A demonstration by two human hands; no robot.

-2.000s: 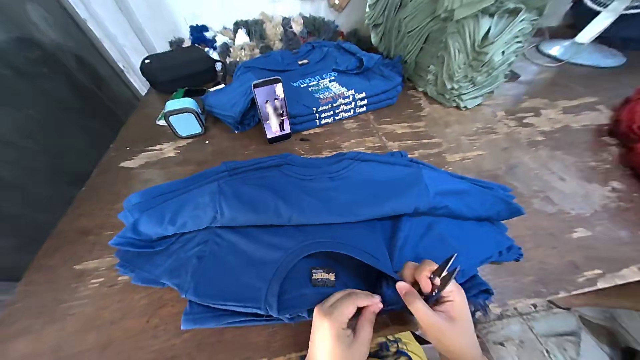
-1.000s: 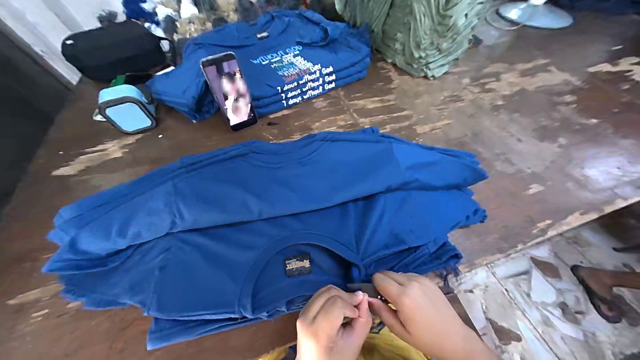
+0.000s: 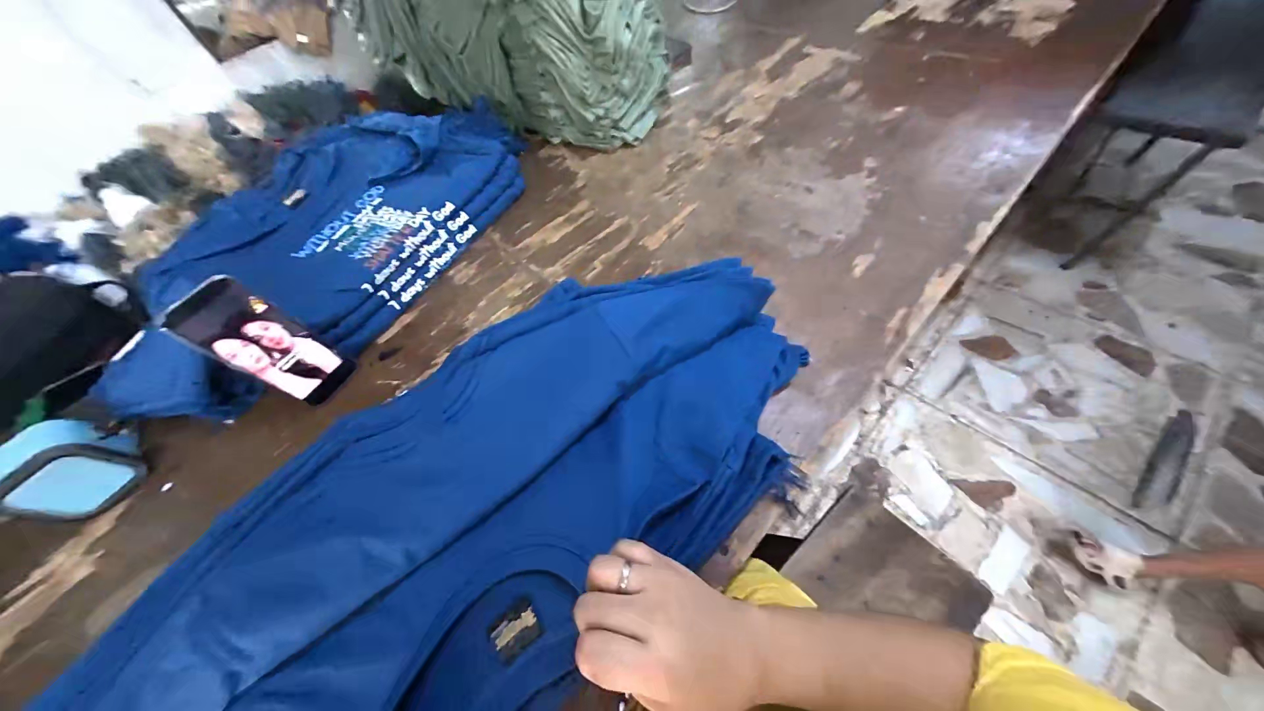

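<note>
My right hand (image 3: 671, 627) has its fingers curled at the collar of the top blue T-shirt (image 3: 513, 425) in a near stack. A sliver of metal, seemingly part of the thread snips, shows below the fingers at the bottom edge; most of the tool is hidden. Beside the hand, inside the round neckline, lies a dark neck label (image 3: 515, 630) bearing writing. The shirts lie flat and overlapped, with frayed or fringed edges at the right end. My left hand is out of view.
Behind are a printed blue shirt stack (image 3: 336, 212), a propped smartphone (image 3: 259, 339), a light-blue device (image 3: 74, 472) and a green cloth pile (image 3: 583, 69). The worn wooden table (image 3: 790, 178) ends at right, beyond which are a dark chair (image 3: 1175, 109) and a person's foot (image 3: 1096, 558).
The view has swung right. My left hand, seen beside the right one at the collar earlier, has left the view. The snips, plain two seconds ago, are now mostly hidden.
</note>
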